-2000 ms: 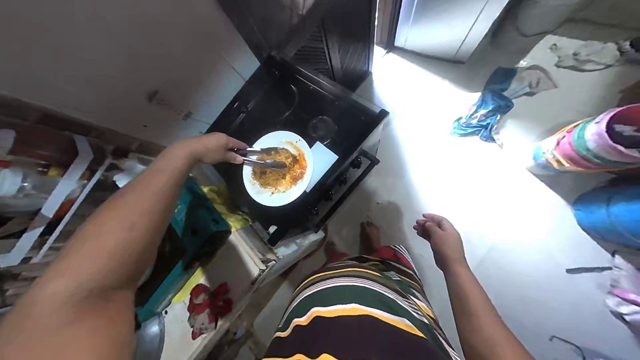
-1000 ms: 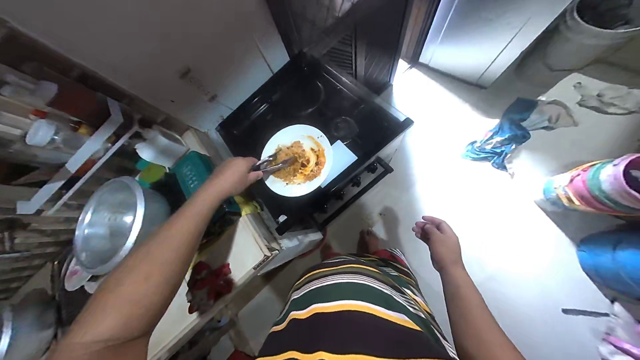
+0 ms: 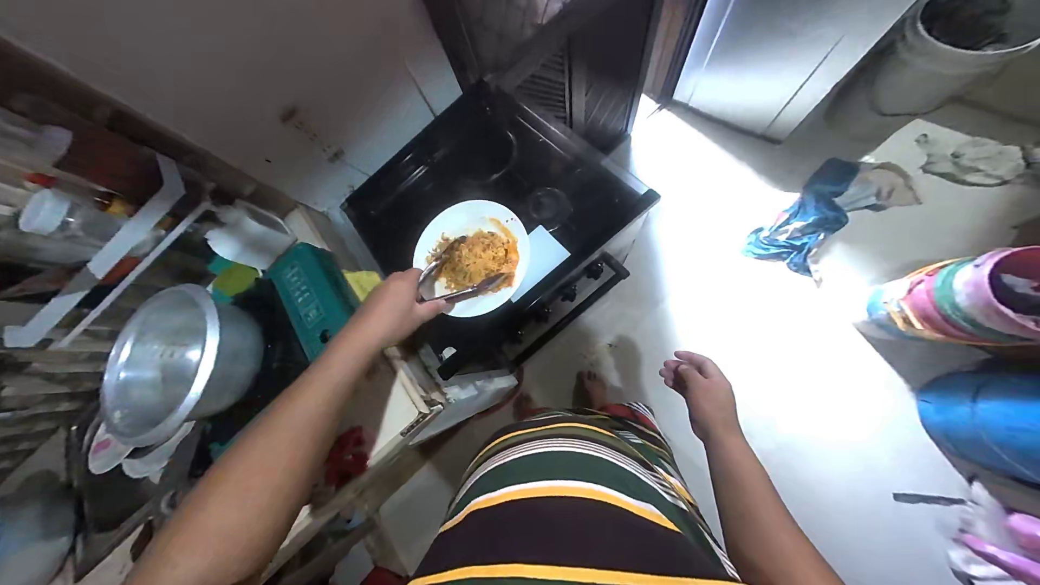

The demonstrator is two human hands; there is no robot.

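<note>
My left hand (image 3: 400,307) grips metal tongs (image 3: 469,291) at their closed end; their two arms are spread over a white plate (image 3: 465,218). Orange-brown noodle-like food (image 3: 481,258) covers much of the plate, and the tong tips touch it. The plate rests on the black stove top (image 3: 455,162), with a pale flat sheet (image 3: 543,262) beside its right edge. My right hand (image 3: 700,390) hangs over the floor to the right of the stove, fingers loosely curled; nothing shows in it.
On the left, a large metal pot (image 3: 162,366) stands near a teal box-like item (image 3: 309,296) and a shelf with jars. Stove knobs and a handle (image 3: 605,276) line the front edge. Rumpled blue cloth (image 3: 800,223) lies on the floor; a blue container (image 3: 983,422) stands at right.
The tongs, closer together in the earlier frames, are now spread apart over the food. My right hand has stayed low at the right.
</note>
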